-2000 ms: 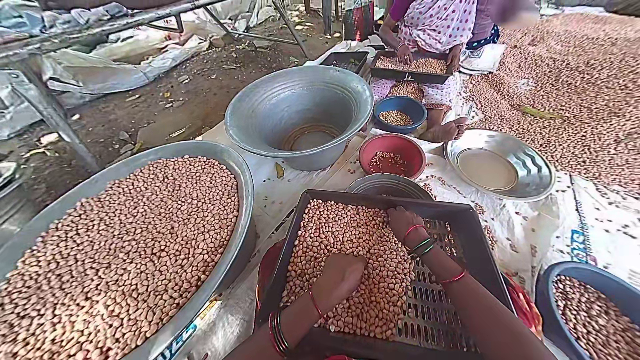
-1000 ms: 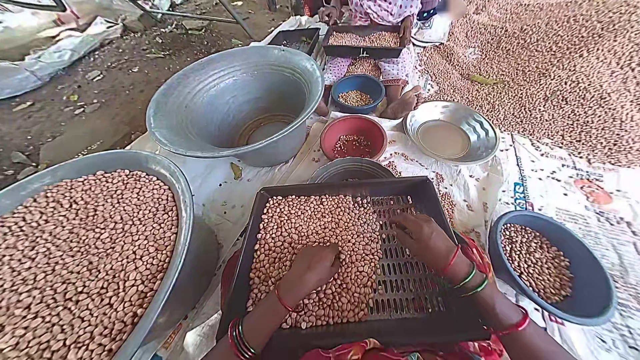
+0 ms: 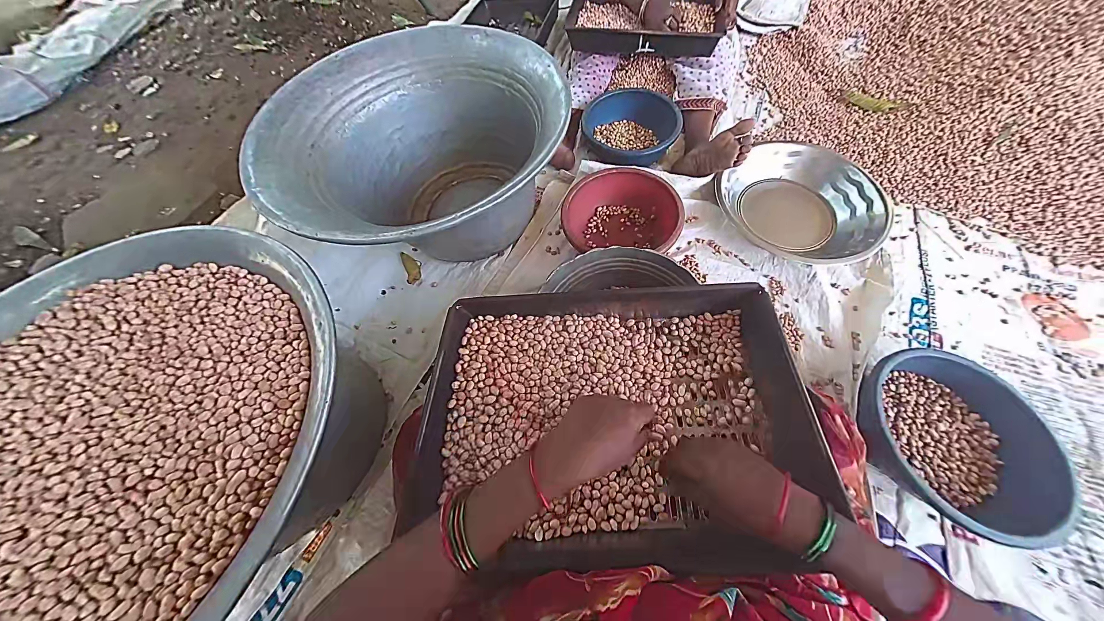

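Note:
A dark slotted sieve tray (image 3: 780, 388) rests on my lap, spread with shelled peanuts (image 3: 526, 362). My left hand (image 3: 608, 431) lies low over the peanuts near the tray's middle, its fingers curled and pointing right. Beside it, my right hand (image 3: 711, 470) is over the slotted part at the lower right, fingers bent inward and partly hidden. Whether either hand holds peanuts cannot be told. Just past the tray's far edge a grey ridged bowl (image 3: 617, 269) is partly covered by it.
A large metal tub (image 3: 323, 345) full of peanuts stands at left, another metal tub (image 3: 405, 129) behind it. Ahead are a red bowl (image 3: 623, 185), a blue bowl (image 3: 632, 105) and a steel basin (image 3: 802, 203). A grey-blue tub (image 3: 1026, 466) sits right. Beyond, a person's foot (image 3: 716, 153) and heaped peanuts (image 3: 949, 103).
My right hand has come down and left, close to my left hand. Peanuts now cover more of the tray's right side, where slots showed bare a second ago.

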